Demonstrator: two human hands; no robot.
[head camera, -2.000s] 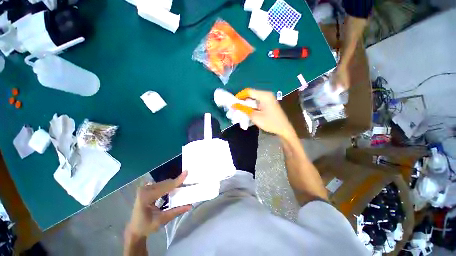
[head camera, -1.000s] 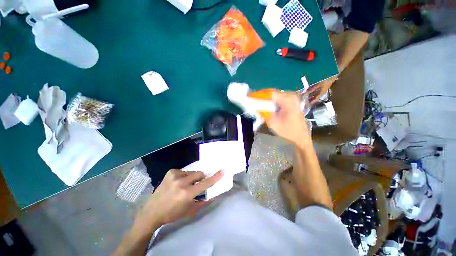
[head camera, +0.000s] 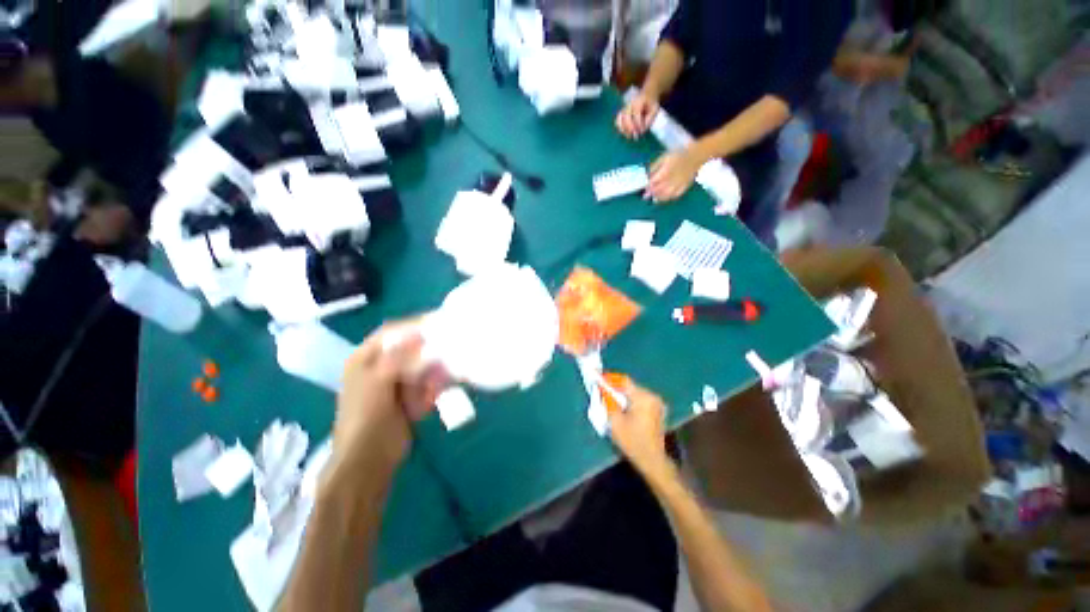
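My left hand (head camera: 389, 389) holds a white security camera (head camera: 496, 326) up over the green bench; its rounded white side faces me and looks overexposed. A thin dark cable seems to hang below it. My right hand (head camera: 638, 421) grips a white wiping cloth (head camera: 594, 401) with bright orange at the fingers, just above the bench's near edge. The cloth is apart from the camera. A clear bag of orange parts (head camera: 594, 311) lies just beyond the cloth. Another white camera (head camera: 476, 230) stands behind the held one.
Piled cameras (head camera: 293, 197) cover the back left. Bottles (head camera: 155, 297), crumpled cloths (head camera: 279, 466) and orange caps (head camera: 206, 380) lie left. A red-black knife (head camera: 717, 312), white blocks (head camera: 654, 268) and label sheet (head camera: 697, 249) lie right. A person (head camera: 747, 72) works across the bench. A carton (head camera: 938, 395) stands right.
My left hand has raised the camera from near my lap forward over the bench. My right hand has moved down with the cloth. The view has tilted up, showing the piled cameras and the person opposite.
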